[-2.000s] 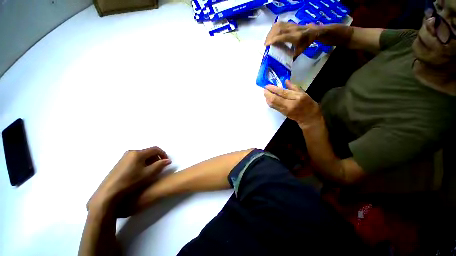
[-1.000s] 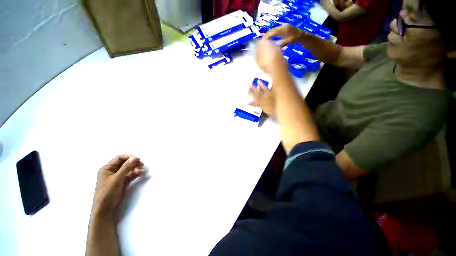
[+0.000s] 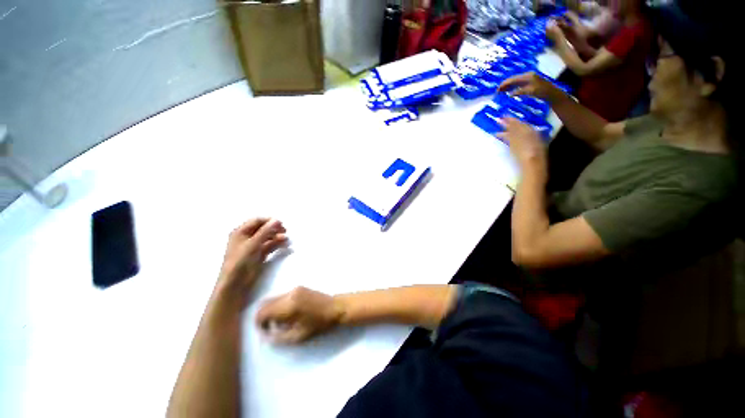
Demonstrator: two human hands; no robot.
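A white retail box with blue sides and a blue cut-out shape on its face (image 3: pixel 388 194) lies on the white table (image 3: pixel 204 163), beyond both hands and touching neither. My left hand (image 3: pixel 257 249) rests on the table with its fingers loosely curled and apart, holding nothing visible. My right hand (image 3: pixel 301 315) is curled like a fist just nearer to me and to the right, blurred. A pale patch shows at its fingers; I cannot tell whether it holds anything.
A black smartphone (image 3: pixel 114 243) lies at left. A brown paper bag (image 3: pixel 279 45) stands by the wall. White-and-blue boxes (image 3: pixel 412 77) and blue trays (image 3: pixel 523 110) lie at the far right. A person in a green shirt (image 3: pixel 662 175) handles the trays; another in red sits beyond.
My right arm has come back from its reach toward the neighbour and now lies near my left hand. The neighbour's hand has left the box and moved to the trays. The view has shifted.
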